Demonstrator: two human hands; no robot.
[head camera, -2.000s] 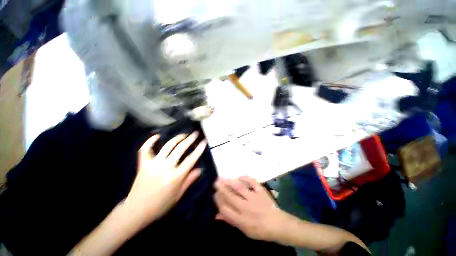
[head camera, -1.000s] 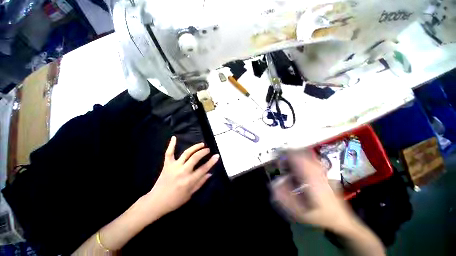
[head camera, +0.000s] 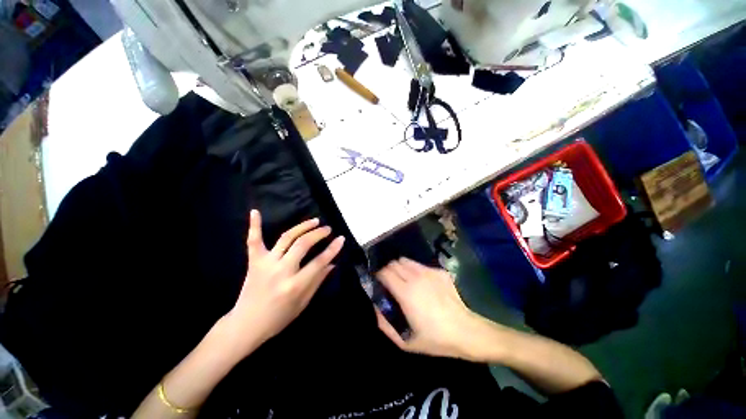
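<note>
The black garment (head camera: 139, 270) covers the left of the table and hangs over the front edge, with white lettering near the bottom. A smoother black panel (head camera: 274, 180) runs up to the presser foot (head camera: 280, 127). My left hand (head camera: 286, 274) lies flat on the garment, fingers spread. My right hand (head camera: 429, 311) is at the table's front corner, fingers bent around the garment's dark edge strip (head camera: 384, 299); its fingertips are partly hidden. A tan block (head camera: 304, 120) sits beside the foot.
Right of the needle lie thread snips (head camera: 374, 165), black-handled scissors (head camera: 433, 127), an orange-handled tool (head camera: 357, 85) and black scraps (head camera: 348, 49). The sewing machine (head camera: 270, 20) stands behind. A red basket (head camera: 617, 200) holds small items below the table's right side, near a brown box (head camera: 677, 192).
My right hand has moved left from beside the red basket to the garment's edge at the table corner. My left hand stays on the garment. The view has tilted down.
</note>
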